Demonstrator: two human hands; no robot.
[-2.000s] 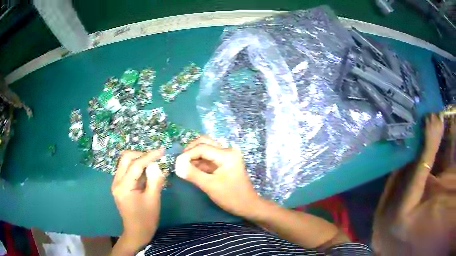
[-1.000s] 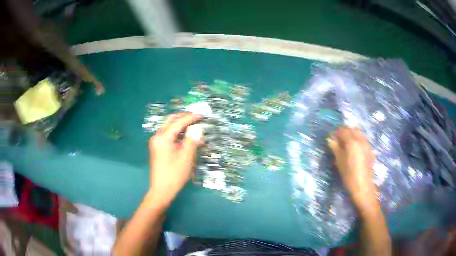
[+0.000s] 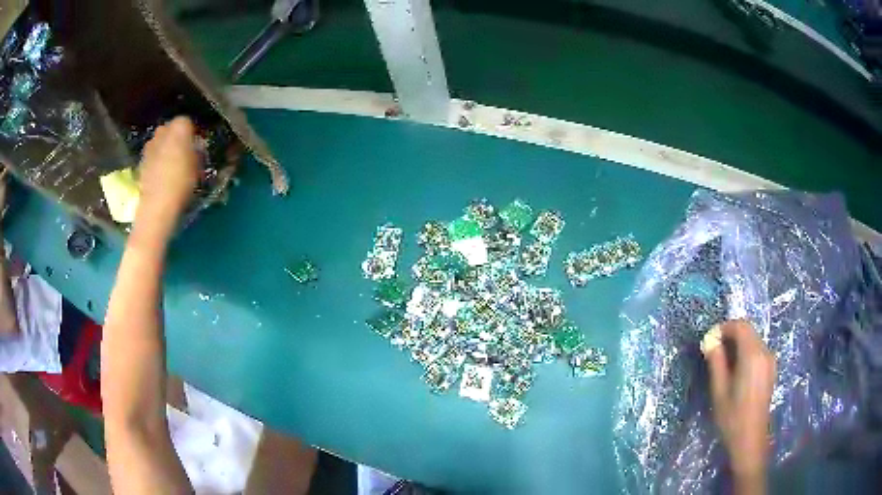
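Observation:
My left hand (image 3: 172,166) reaches into an open brown cardboard box (image 3: 253,135) with dark contents at the upper left; its fingertips are hidden among them. My right hand (image 3: 740,372) is over the mouth of a large clear plastic bag (image 3: 808,290) at the right, with a pale cover on a fingertip. The bag holds many tiny dark parts (image 3: 689,290). Whether the right hand holds a part cannot be told. A loose pile of small green circuit boards (image 3: 484,309) lies on the mat between my hands. A joined board strip (image 3: 602,259) lies beside it.
A yellow paper (image 3: 121,195) is at the box. One small board (image 3: 302,270) lies apart on the mat (image 3: 319,358). A small dark ring (image 3: 80,243) lies at the left. A pale rail (image 3: 580,145) with an upright post (image 3: 408,58) runs behind. Part of another person shows at the left edge.
The view has swung left. My left hand has moved from the board pile into the box. My right hand has moved from the pile to the bag's mouth.

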